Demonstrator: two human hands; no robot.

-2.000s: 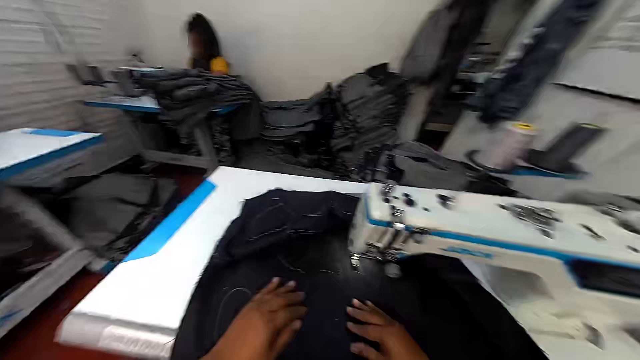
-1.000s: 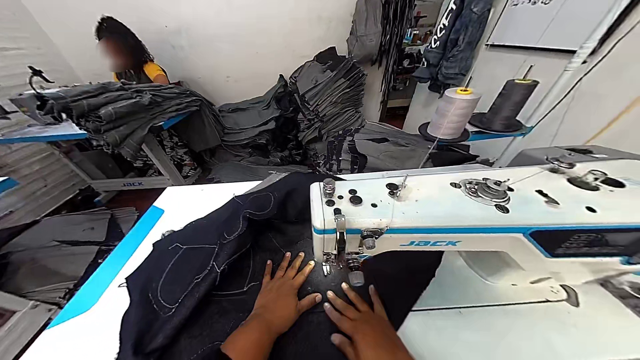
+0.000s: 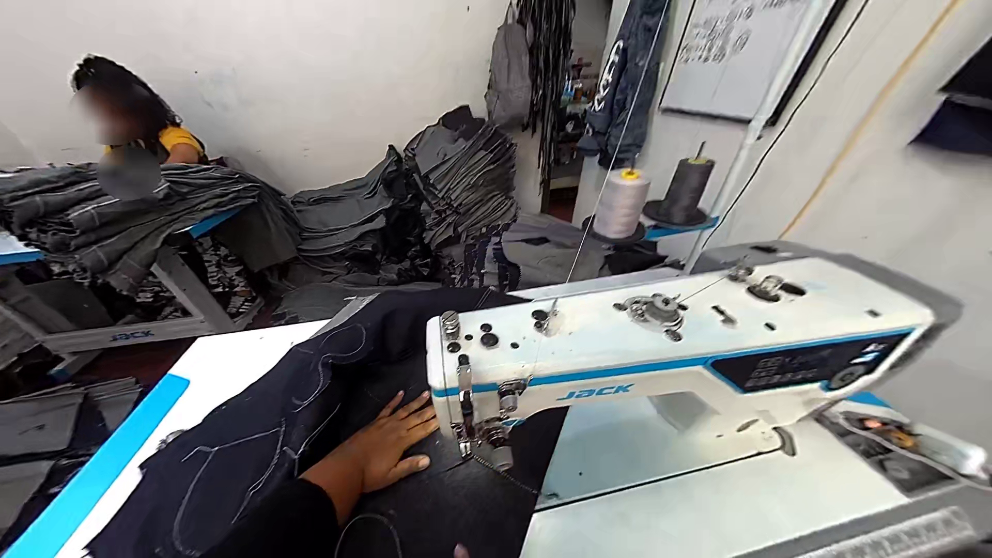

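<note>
A white Jack sewing machine (image 3: 666, 333) stands on a white table (image 3: 232, 356). Dark denim fabric (image 3: 256, 434) with loose pale threads lies over the table and passes beneath the machine's needle and presser foot (image 3: 465, 446). Flat on this cloth, just left of the presser foot, rests my left hand (image 3: 395, 442), its fingers spread. Of my right hand (image 3: 461, 551) only a fingertip shows at the bottom edge, over the fabric; the rest is out of frame. A chain-like strand (image 3: 504, 473) runs right from the foot.
Two thread cones, one pale (image 3: 622, 205) and one dark (image 3: 688, 190), stand behind the machine. Stacked grey garments (image 3: 465, 178) lie against the wall. A person (image 3: 132, 116) sits at the far left behind a fabric pile (image 3: 116, 209). Small items lie in a tray (image 3: 891, 449) at right.
My right hand, on the cloth beside the presser foot a second ago, has moved down almost out of view. My left hand remains on the fabric left of the foot.
</note>
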